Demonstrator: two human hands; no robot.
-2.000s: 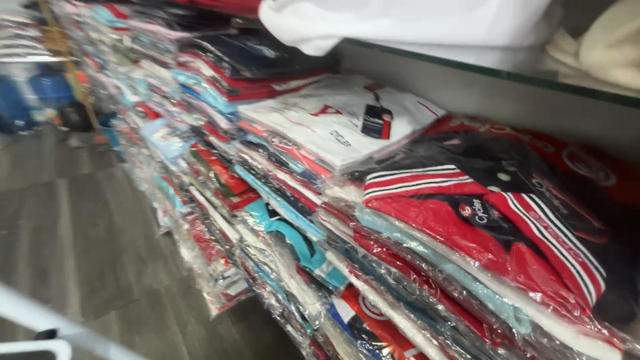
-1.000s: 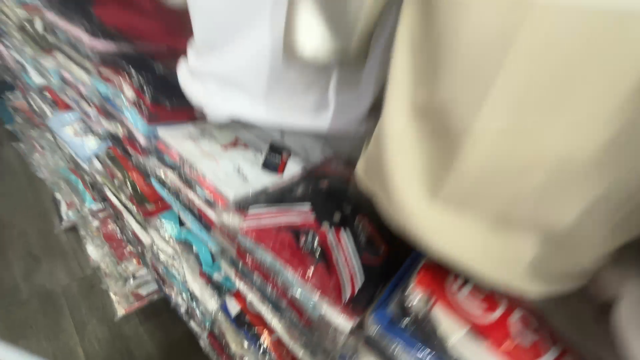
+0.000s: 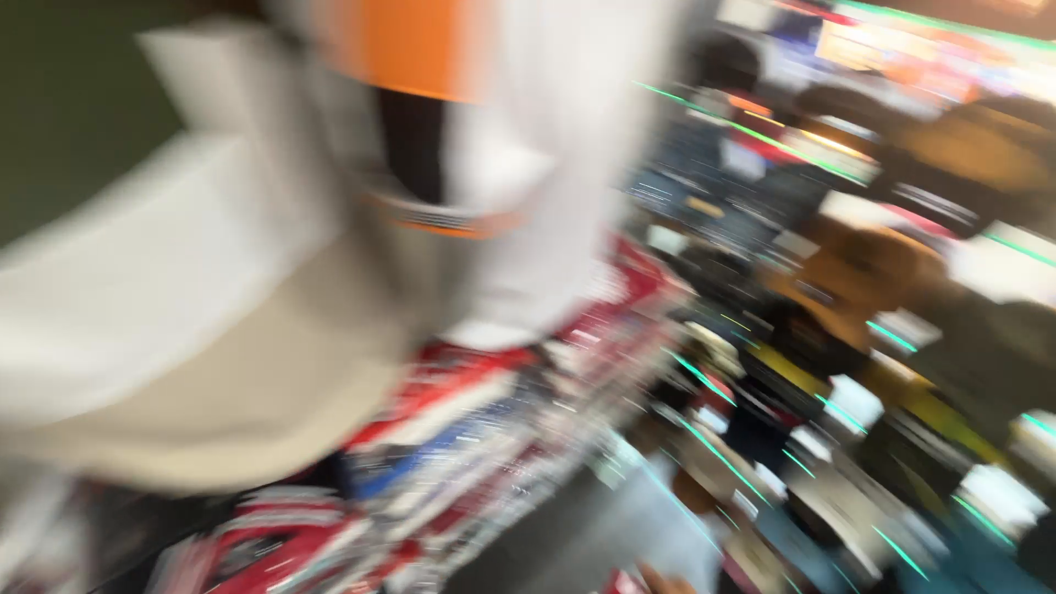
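Observation:
Strong blur covers the head view. A small skin-toned shape (image 3: 664, 581) at the bottom edge may be the fingers of my right hand, close to a small red thing (image 3: 623, 582); whether it holds that thing cannot be told. My left hand is out of view. Beige cloth (image 3: 330, 404) and white cloth (image 3: 157, 289) hang large at the left. White cloth with an orange and black part (image 3: 412, 49) hangs beside them. Below lie stacked garments in clear plastic, among them a red one with white stripes (image 3: 280, 528) and a blue one (image 3: 437, 454).
The wrapped stacks (image 3: 528, 470) run from bottom left up toward the middle. A grey floor area (image 3: 569, 528) shows beside them. Many blurred brown, dark and yellow items with pale tags (image 3: 854, 404) fill the right side. A dark green surface (image 3: 74, 99) is at upper left.
The view has swung strongly to the right. The items with pale tags and the orange and black part have come into view, while the white garment with a dark tag has left it.

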